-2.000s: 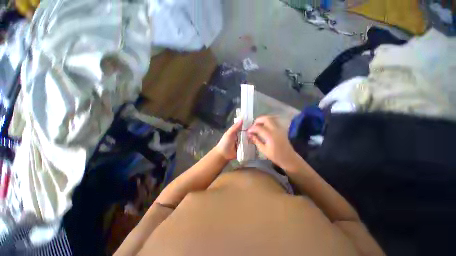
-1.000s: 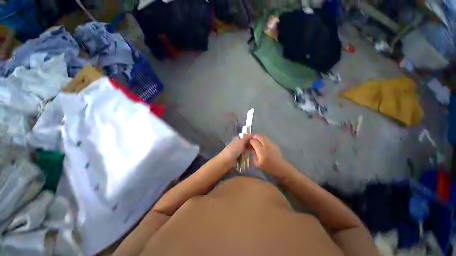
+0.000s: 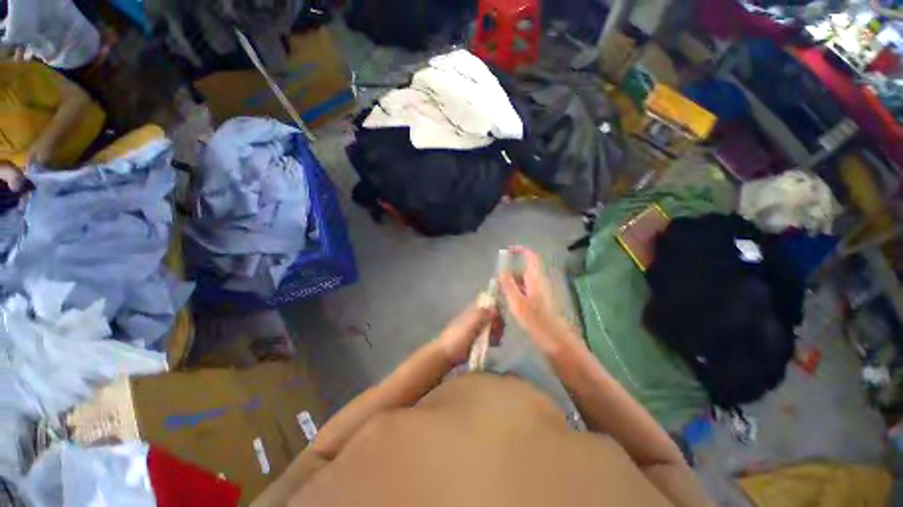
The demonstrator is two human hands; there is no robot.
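Note:
A narrow stack of pale paper labels (image 3: 479, 349) is in my hands in front of my body, near the middle of the view. My left hand (image 3: 467, 332) is closed around the stack, with its lower end showing below the fingers. My right hand (image 3: 527, 297) is at the upper end, with its fingers on a pale greyish piece (image 3: 504, 261). Both hands are bare and slightly blurred. Any print on the labels cannot be made out.
A blue basket (image 3: 330, 248) of light blue garments stands left, with a cardboard box (image 3: 213, 404) nearer me. Dark bundles with a cream cloth (image 3: 446, 99) lie ahead. Black garments (image 3: 728, 307) lie on green cloth (image 3: 634, 347) at right. A person in yellow (image 3: 45, 111) is far left.
The view has moved forward across the floor, bringing the blue basket and dark bundles closer. My right hand has lifted slightly away from my left, with its fingers at the stack's upper end.

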